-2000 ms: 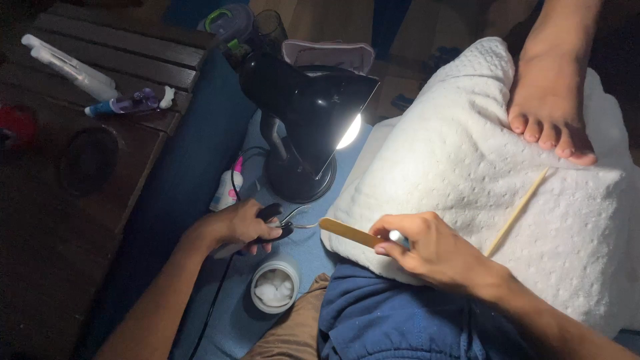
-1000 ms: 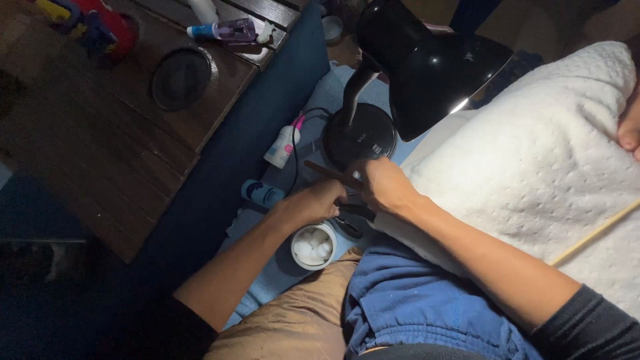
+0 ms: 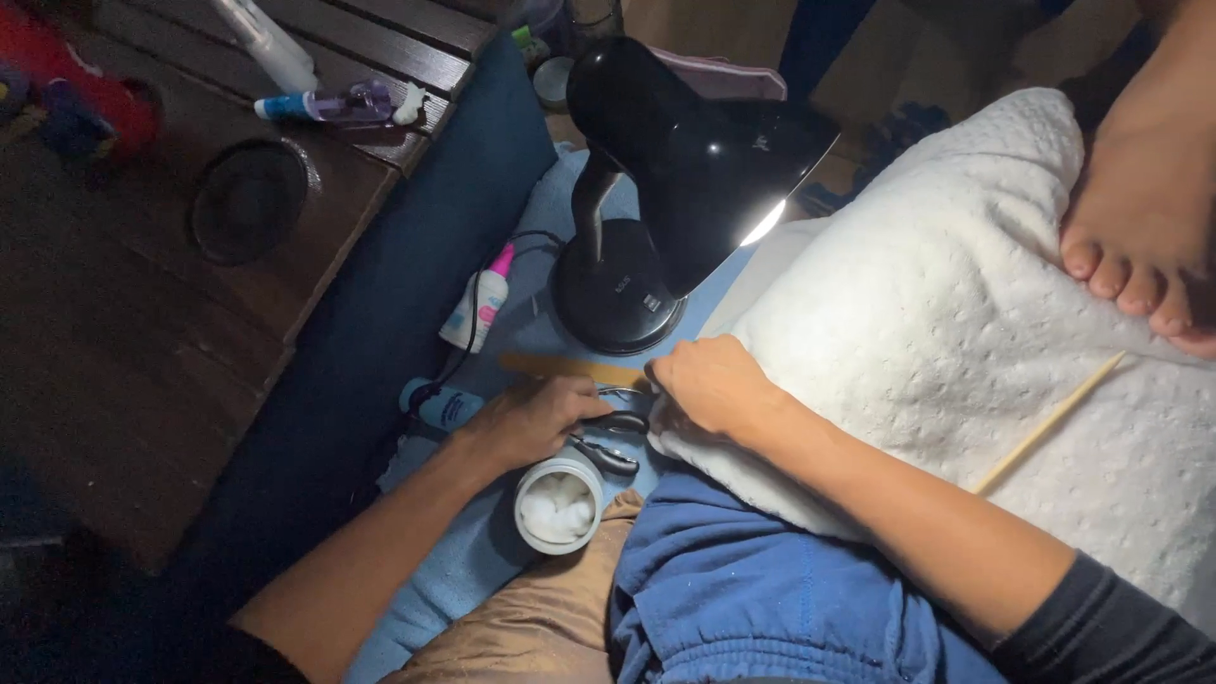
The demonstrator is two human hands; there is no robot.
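Note:
My left hand [image 3: 543,416] is closed at a black-handled metal hand tool [image 3: 619,423], its fingertips on the handle; the grip is partly hidden. A second black handle [image 3: 608,458] lies just below. An orange-yellow nail file [image 3: 570,367] rests on the blue towel beyond that hand. My right hand [image 3: 711,382] is curled on the near left corner of a white textured cushion [image 3: 912,285]. A thin wooden stick [image 3: 1050,421] lies on the cushion, near another person's bare foot [image 3: 1145,218]. An open white jar [image 3: 559,502] of cotton stands beside my left hand.
A lit black desk lamp [image 3: 698,142] stands beyond my hands, its cord running left past a white bottle with a pink tip [image 3: 478,309] and a blue bottle [image 3: 441,404]. At left, a dark wooden table [image 3: 142,313] holds a black round dish [image 3: 249,201] and tubes.
My right hand has let go of the nail file, which now lies on the towel, and has moved to the cushion's corner. The view has swung back right since one second ago.

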